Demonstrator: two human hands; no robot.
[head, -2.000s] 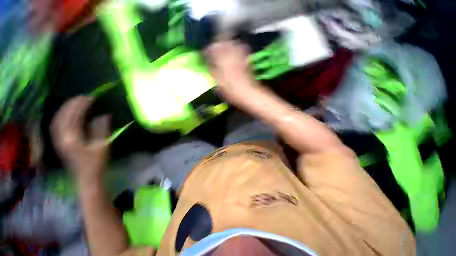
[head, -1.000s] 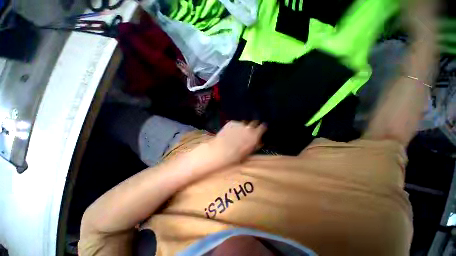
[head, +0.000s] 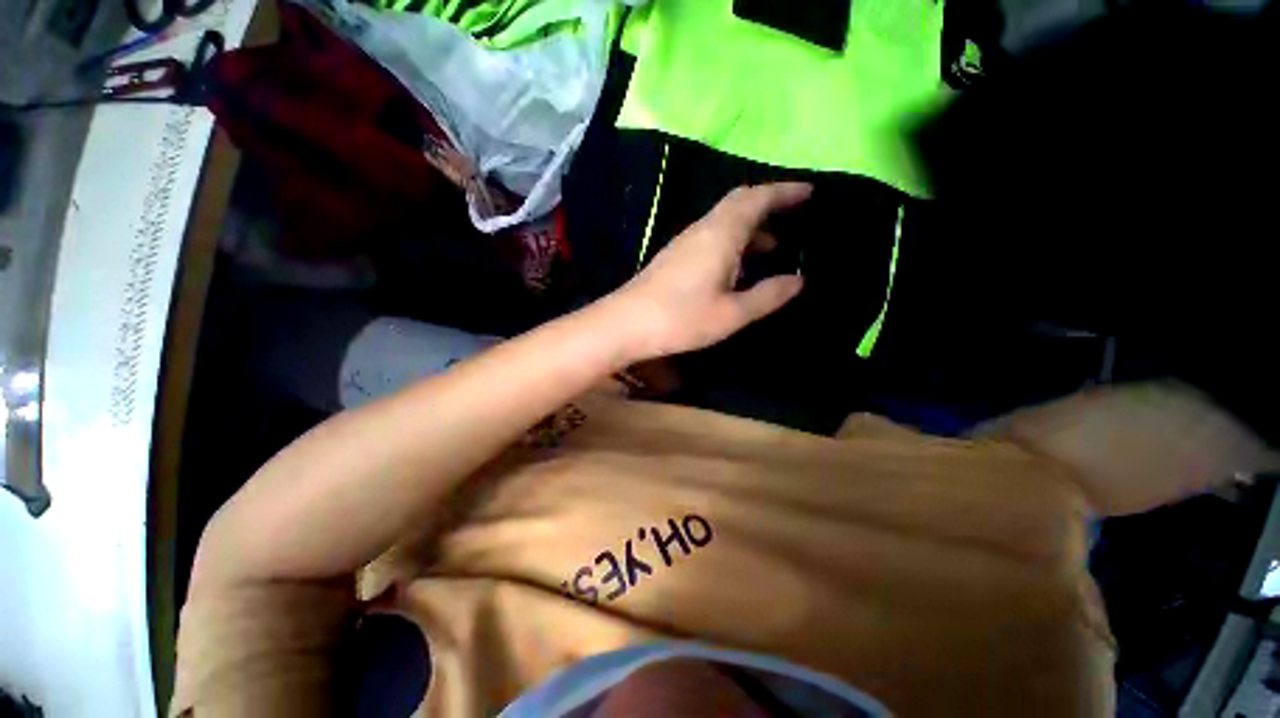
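Observation:
A garment with a neon-green upper section (head: 786, 91) and a black lower panel (head: 730, 358) lies in front of me. Thin neon-green lines are set in the black, and the right one (head: 877, 316) ends in a loose wider tip. My left hand (head: 730, 267) is over the black panel, fingers and thumb apart, holding nothing visible. A large dark, blurred cloth (head: 1109, 183) covers the upper right. My right forearm reaches the right edge; the hand itself is out of the picture or hidden.
The white table (head: 120, 309) with a printed scale curves down the left side. Black-handled scissors (head: 169, 14) and a dark red tool (head: 141, 77) lie at its top. A whitish plastic bag (head: 527, 126) and dark red cloth (head: 323, 126) are beside the garment.
The view turned away from the sewing area to this garment. In the last second, my left hand moved up and opened over it, my right arm came down, and dark cloth spread across the upper right.

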